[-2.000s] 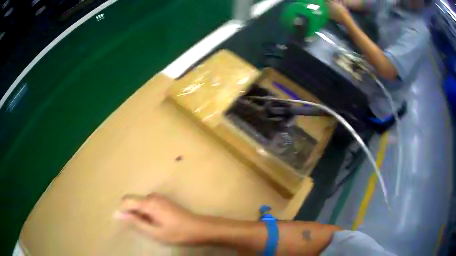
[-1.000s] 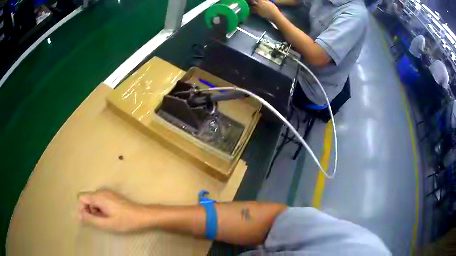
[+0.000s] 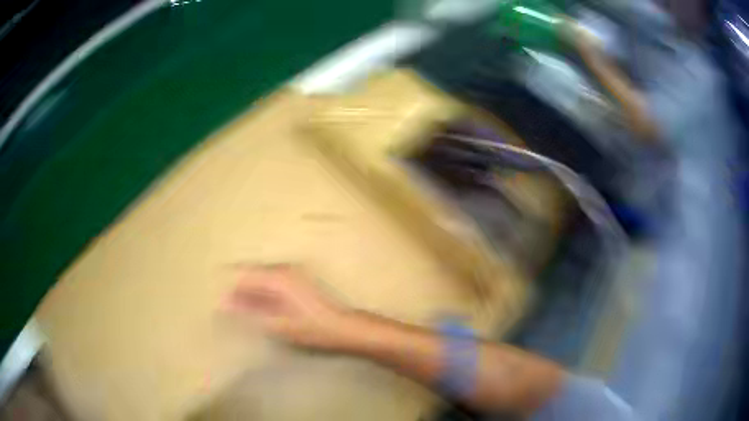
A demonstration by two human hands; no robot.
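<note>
The whole view is strongly blurred. My right hand (image 3: 283, 304) rests on or just over the tan board (image 3: 197, 238), left of the bottom centre. Its fingers look curled in, and I see nothing held in it. A blue band (image 3: 458, 358) is around the forearm, which comes in from the lower right. A small dark smear (image 3: 324, 217) lies on the board beyond the hand. My left hand is not in view.
A tan tray (image 3: 398, 214) with a dark stand (image 3: 468, 164) and a pale tube stands at the right. Behind it is a dark box (image 3: 526, 107). A green conveyor (image 3: 164, 107) runs along the left. Another person's arm (image 3: 612, 78) shows at upper right.
The view has swung, so the tray and my right arm sit further right in the picture than one second ago. The hand keeps its curled shape.
</note>
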